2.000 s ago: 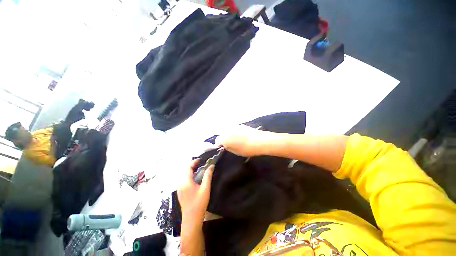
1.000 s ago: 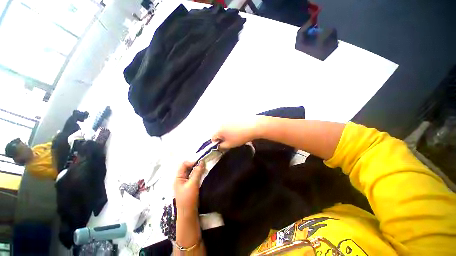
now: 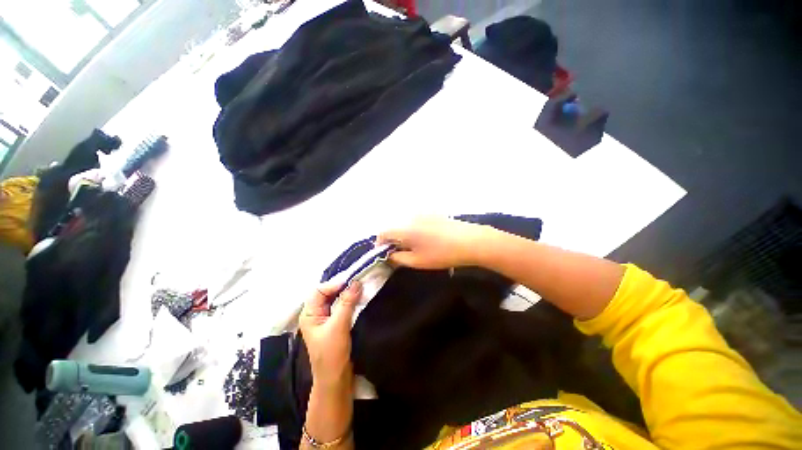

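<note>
A black garment (image 3: 440,338) lies over my lap and the near table edge. My left hand (image 3: 327,332) pinches the pale-lined edge of its opening between thumb and fingers. My right hand (image 3: 422,243) pinches the same edge farther up and to the right. A white lining strip (image 3: 371,283) shows between and below the hands, beside a curved dark band with a light stitched line. More white pieces show on the garment near my right forearm. Any needle or thread at my fingertips is too small to tell.
A black garment pile (image 3: 325,105) lies at table centre. A dark open box (image 3: 573,126) is at the far edge. Left are a grey-green bottle (image 3: 98,377), a thread cone (image 3: 207,434), small black trims (image 3: 240,383) and scraps. A person's yellow sleeve (image 3: 18,211) shows far left.
The view has shifted, so the person opposite is now mostly out of frame. My hands have stayed pinched on the edge, which has turned to show more white lining and the curved dark band.
</note>
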